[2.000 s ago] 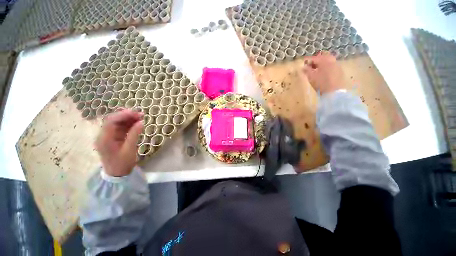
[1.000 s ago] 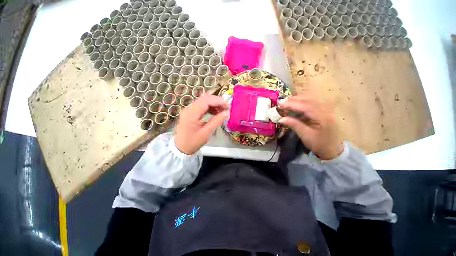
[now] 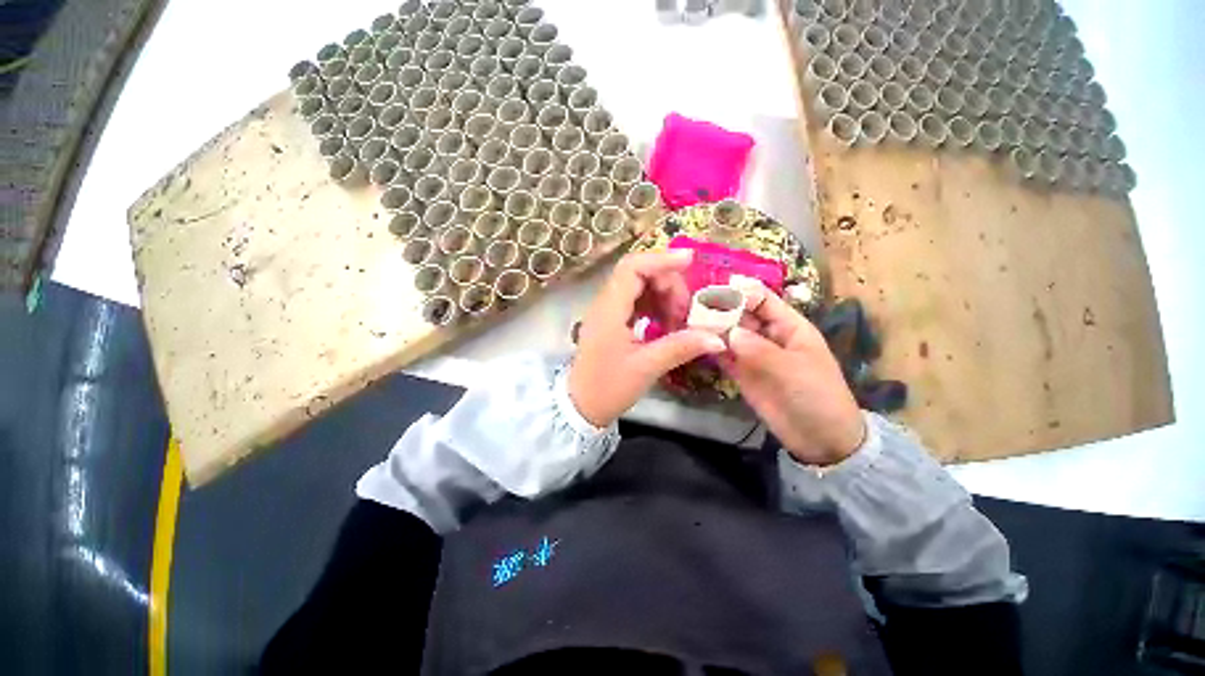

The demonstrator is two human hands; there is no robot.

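Note:
A grey-beige ring (image 3: 718, 306) is held up between both hands, above the pink box (image 3: 728, 266). My left hand (image 3: 637, 338) pinches its left side with thumb and fingers. My right hand (image 3: 796, 376) grips its right side. The hands and ring hide most of the pink box and any white pad on it. The box rests on the speckled yellow and black round stand (image 3: 769, 236). Another ring (image 3: 727, 213) is at the stand's far edge.
The left board (image 3: 264, 284) and the right board (image 3: 1004, 304) carry packed rows of standing rings. A pink lid (image 3: 700, 161) lies beyond the stand. A dark crumpled cloth (image 3: 852, 341) is right of the stand. A few loose rings show at the top edge.
Both hands have come in from over the boards to the centre. They were at the pink box's sides one second ago and now hold a ring together. The camera view has shifted.

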